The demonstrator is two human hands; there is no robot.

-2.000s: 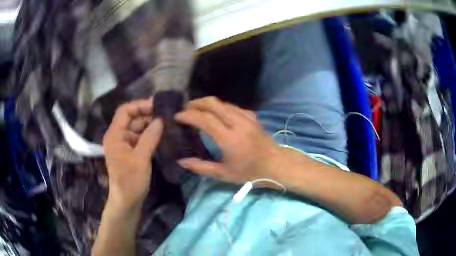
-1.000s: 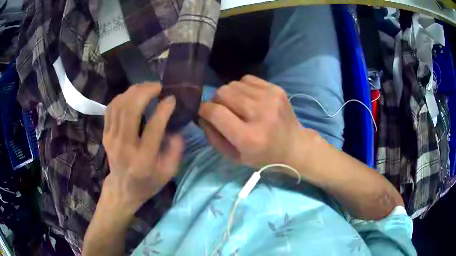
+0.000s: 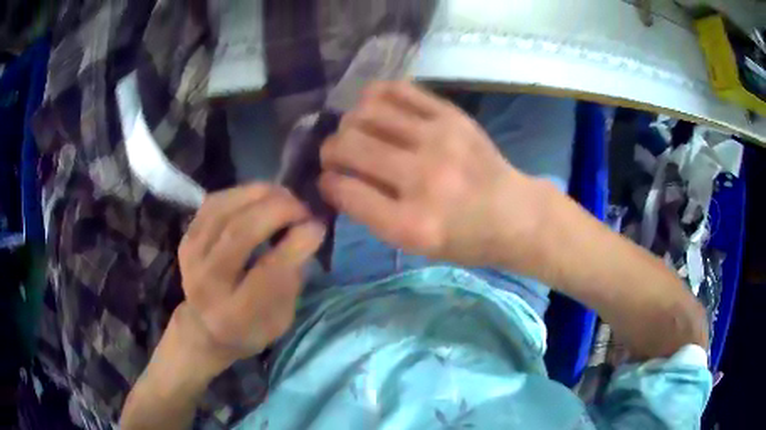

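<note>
The plaid shirt piece [image 3: 109, 243], in dark purple-brown, cream and grey checks, hangs over the left of the view and the table edge. My left hand [image 3: 248, 260] grips the lower end of a narrow dark folded edge [image 3: 311, 159] of it. My right hand [image 3: 411, 168] holds the same strip just above and to the right, fingers curled over it. The fingertips partly hide the strip, and it is blurred. A white strip [image 3: 149, 159] hangs in a curve among the plaid at the left. Another pale flat patch [image 3: 238, 50] shows above it.
The white table [image 3: 521, 42] curves across the top, with a numbered measuring tape along its front edge. A yellow box [image 3: 721, 59] is at its right end. A blue bin [image 3: 592, 159] with plaid and white scraps stands right of my legs.
More of the white table and the yellow box have come into view. My right hand has moved up the strip; my left hand has gone slightly lower. The white earphone cord is out of sight.
</note>
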